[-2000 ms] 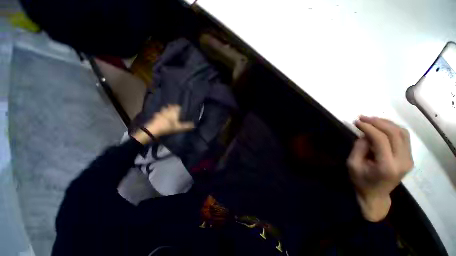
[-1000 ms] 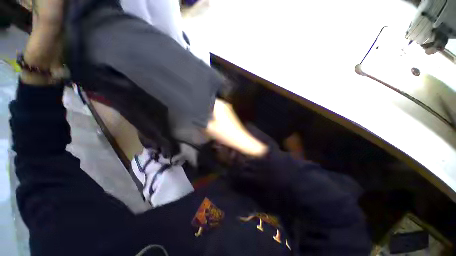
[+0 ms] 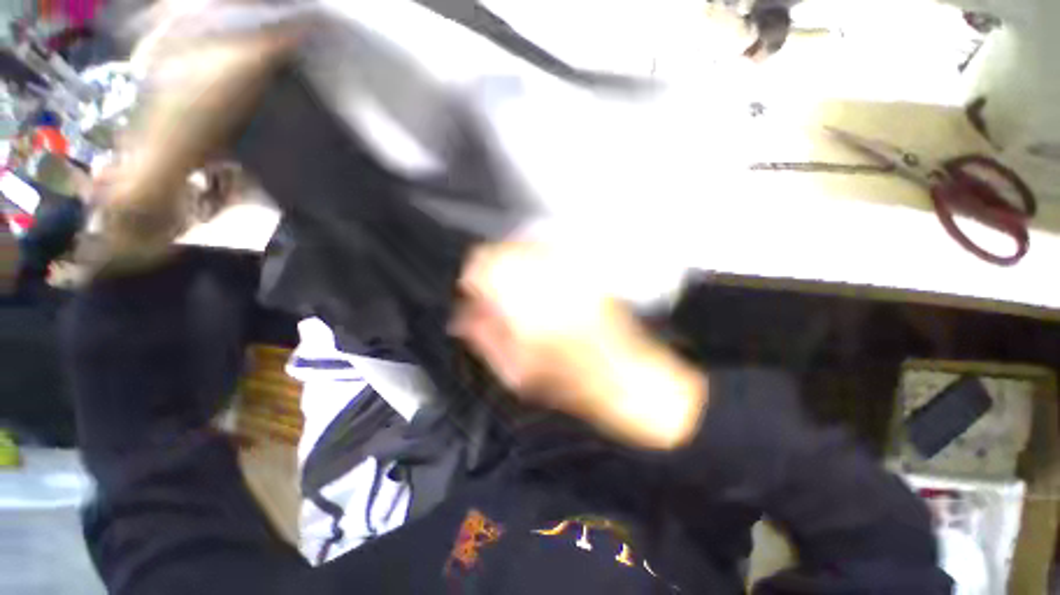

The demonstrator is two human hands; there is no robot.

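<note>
A dark grey fabric piece [image 3: 360, 186] hangs between my hands over the table's front edge, with pale fabric [image 3: 511, 128] beside it on the cream table. My left hand [image 3: 198, 105], blurred, is at the fabric's upper left end; its fingertips are not clear. My right hand [image 3: 558, 325], also blurred, is closed on the fabric's lower right side. The lower part of the dark cloth hangs over my lap.
Red-handled shears [image 3: 982, 209] lie on the table at right, blades pointing left. Metal machine parts [image 3: 767, 26] show at the top edge. An open drawer or box [image 3: 965, 430] is at lower right. Cluttered small items [image 3: 52, 140] are at upper left.
The fabric has come up from my lap to the table's edge, with both hands at it. The view has turned right, bringing the shears into sight.
</note>
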